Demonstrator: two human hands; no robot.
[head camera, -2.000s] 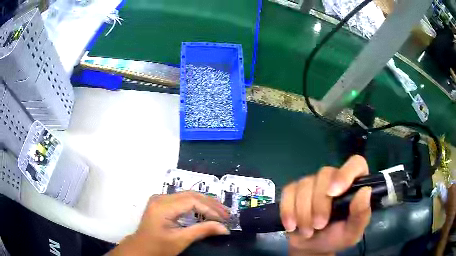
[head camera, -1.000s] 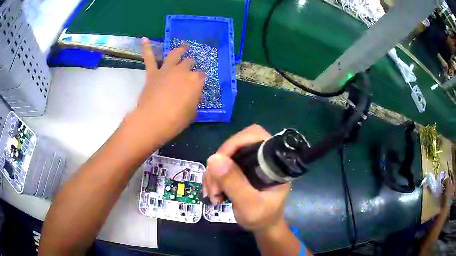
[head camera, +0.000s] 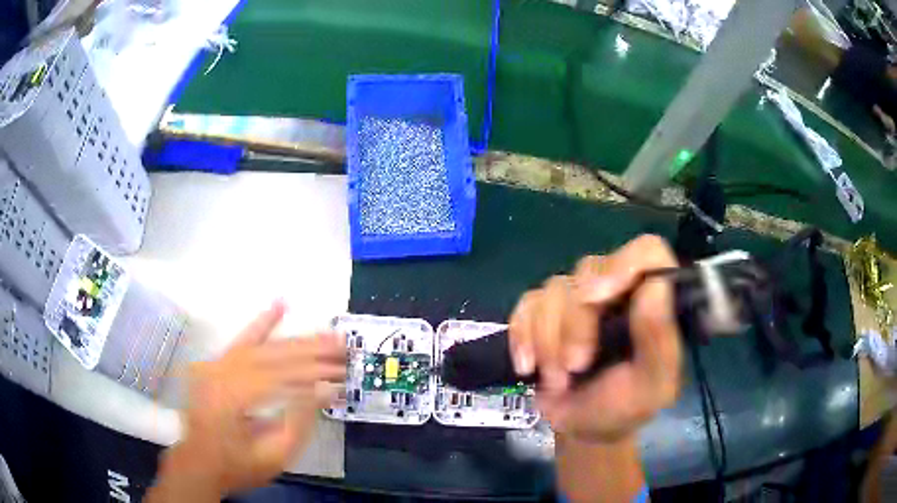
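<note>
Two white plastic housings lie side by side on the dark green mat, open side up. The left housing shows a green circuit board; the right housing is partly hidden by the tool. My right hand grips the black electric screwdriver, its front end over the right housing and its rear blurred. My left hand is blurred, fingers apart, at the left edge of the left housing, with nothing visible in it. The blue screw bin holds many tiny silver screws.
Tall grey-white stacked housings stand at left, with a shorter stack nearer. A pale sheet lies beneath. A metal post stands beyond the mat. A green conveyor runs behind. Part of another person shows at the right edge.
My left hand has left the screw bin and come back near the left housing. The screwdriver has tilted from upright towards level, its front end pointing left. The whole view has shifted.
</note>
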